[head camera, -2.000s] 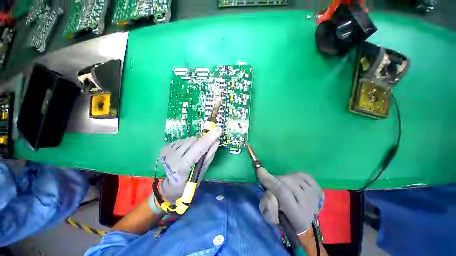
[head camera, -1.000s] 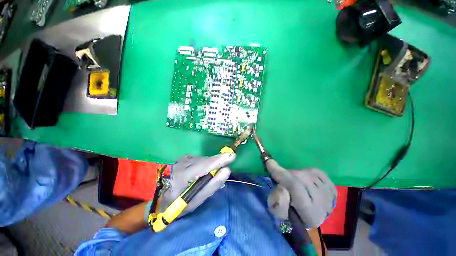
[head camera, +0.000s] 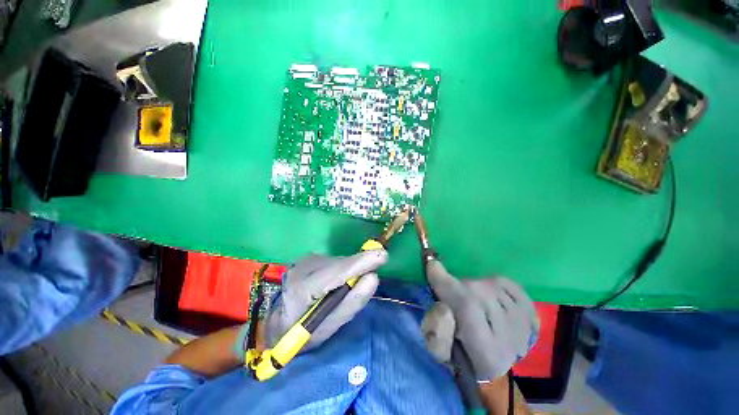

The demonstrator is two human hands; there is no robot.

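Note:
A green circuit board (head camera: 352, 146) lies flat on the green mat, dense with silver joints and small parts. My gloved left hand (head camera: 320, 296) is shut on the yellow-and-black soldering iron (head camera: 296, 340); its tip is at the board's lower right corner. My gloved right hand (head camera: 484, 318) is shut on the dark soldering iron (head camera: 424, 243); its tip is at the same corner, close beside the other tip. Whether the tips touch the joints or each other, I cannot tell. A thin strand of solder wire (head camera: 397, 301) shows between my hands.
At left are a black bin (head camera: 63, 121), a metal plate (head camera: 134, 162) and an iron stand with a yellow sponge (head camera: 155, 126). At right are another iron stand (head camera: 636, 158) with a cable and a black fume nozzle (head camera: 595, 36). Red trays (head camera: 215, 296) lie below the edge. Blue sleeve at left (head camera: 61, 280).
The left iron's tip has moved from the board's middle to its lower right corner, beside the right iron's tip. The view has shifted, so the board appears higher. Both irons stay held.

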